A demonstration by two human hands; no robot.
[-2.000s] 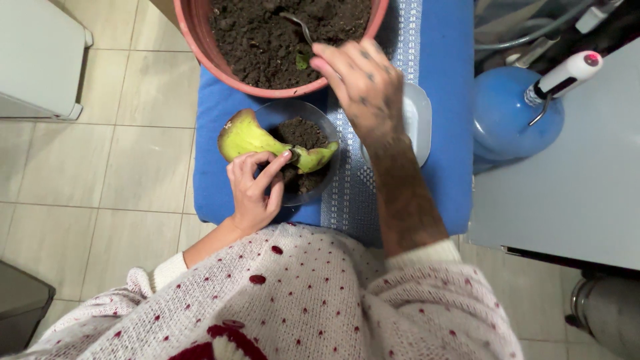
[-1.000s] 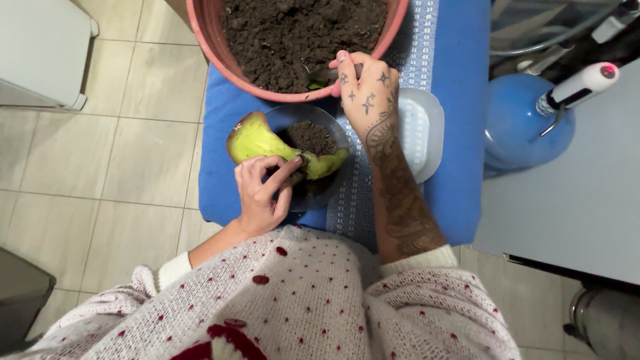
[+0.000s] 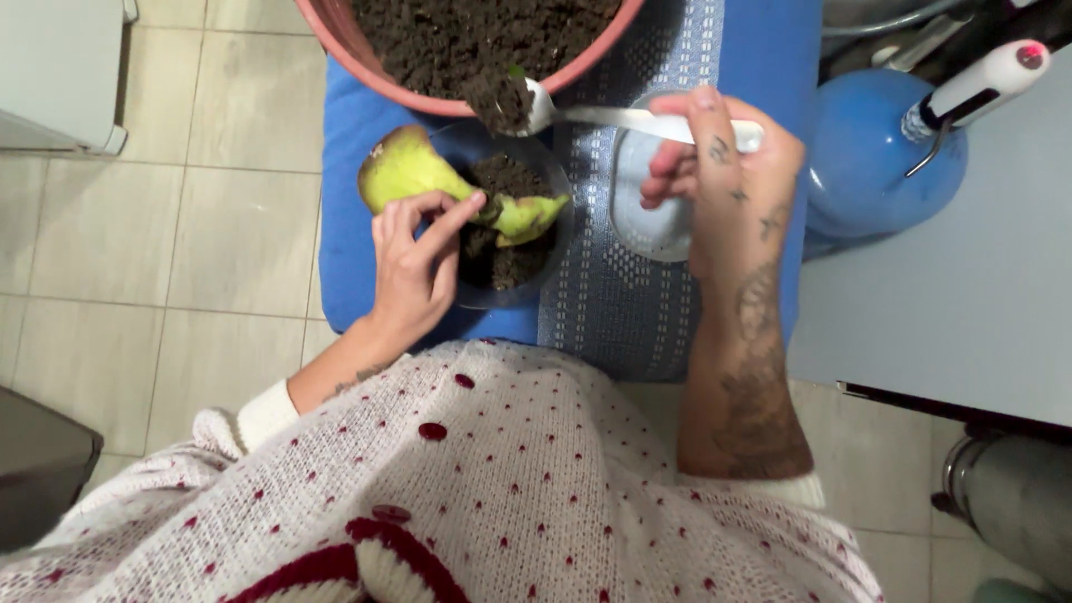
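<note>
My right hand (image 3: 729, 159) grips the white handle of a spoon (image 3: 662, 126). A heap of dark soil (image 3: 501, 100) fills the spoon's bowl, beside the near rim of a terracotta-coloured pot (image 3: 448, 106) of soil. With thumb and fingers my left hand (image 3: 423, 251) pinches the middle of a yellow-green plant piece (image 3: 414, 167), browned at its wide left end. That piece lies across a clear round container (image 3: 559, 251) partly filled with soil (image 3: 507, 268). A small green bit (image 3: 516, 72) shows at the top of the spoon's load.
A translucent rectangular tray or lid (image 3: 636, 209) lies under and beside my right hand. Blue cloth (image 3: 352, 276) and a patterned grey runner (image 3: 620, 335) cover the support. To the right stands a blue water jug (image 3: 879, 159) with a white pump (image 3: 988, 84).
My right hand has moved from the large pot to the right, and the spoon now holds soil at the pot's near rim. My left hand keeps its hold on the plant piece.
</note>
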